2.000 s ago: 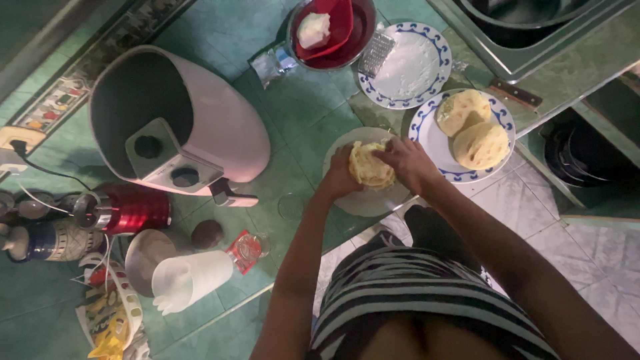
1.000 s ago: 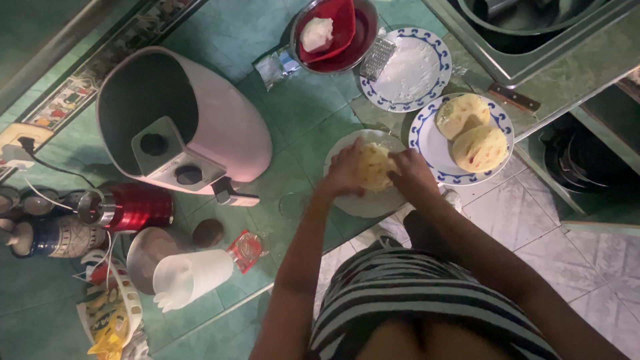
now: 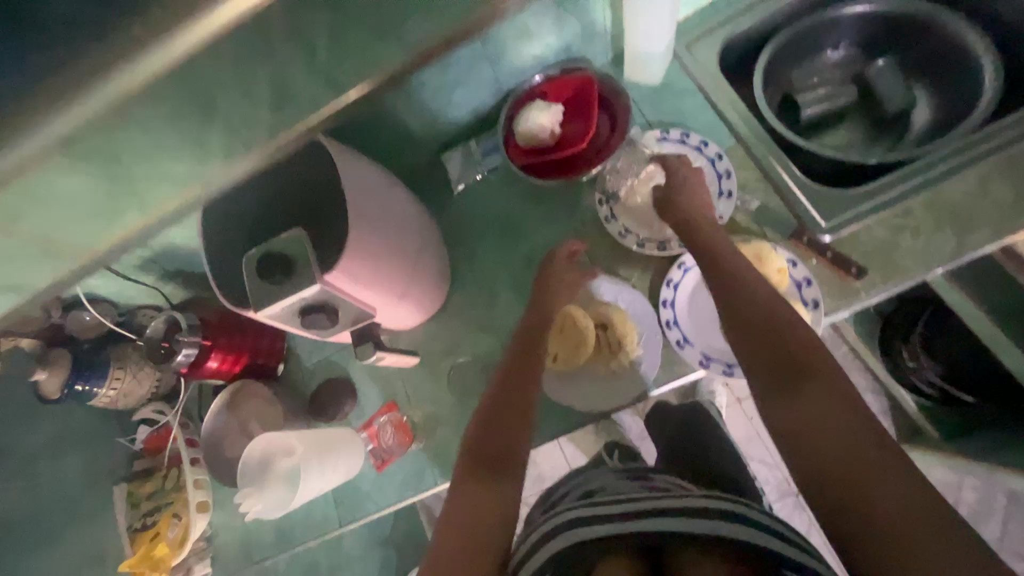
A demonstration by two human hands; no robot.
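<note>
My left hand [image 3: 566, 276] is above the upper left rim of a white plate [image 3: 588, 390], blurred, fingers apart. On that plate lie a round flat corn cake [image 3: 570, 338] and a yellowish, crumbly filled piece [image 3: 614, 334]. My right hand [image 3: 684, 188] reaches over a blue-rimmed plate [image 3: 698, 144], its fingers at white crumbly food [image 3: 642, 188] beside a metal grater [image 3: 624, 164]; whether it grips anything is unclear. A second blue-rimmed plate [image 3: 680, 308] holds more corn cakes [image 3: 766, 264], partly hidden under my right forearm.
A red bowl [image 3: 612, 120] with a white lump stands behind the plates. A pink air fryer [image 3: 404, 248] is at left, near a translucent pitcher [image 3: 320, 464] and a red packet [image 3: 388, 436]. At right are a knife [image 3: 832, 252] and a sink [image 3: 776, 164] holding a large basin [image 3: 876, 80].
Both hands have parted from the food they held over the white plate. My right hand has moved to the plate with the grater; my left has shifted up the near plate. The view has shifted.
</note>
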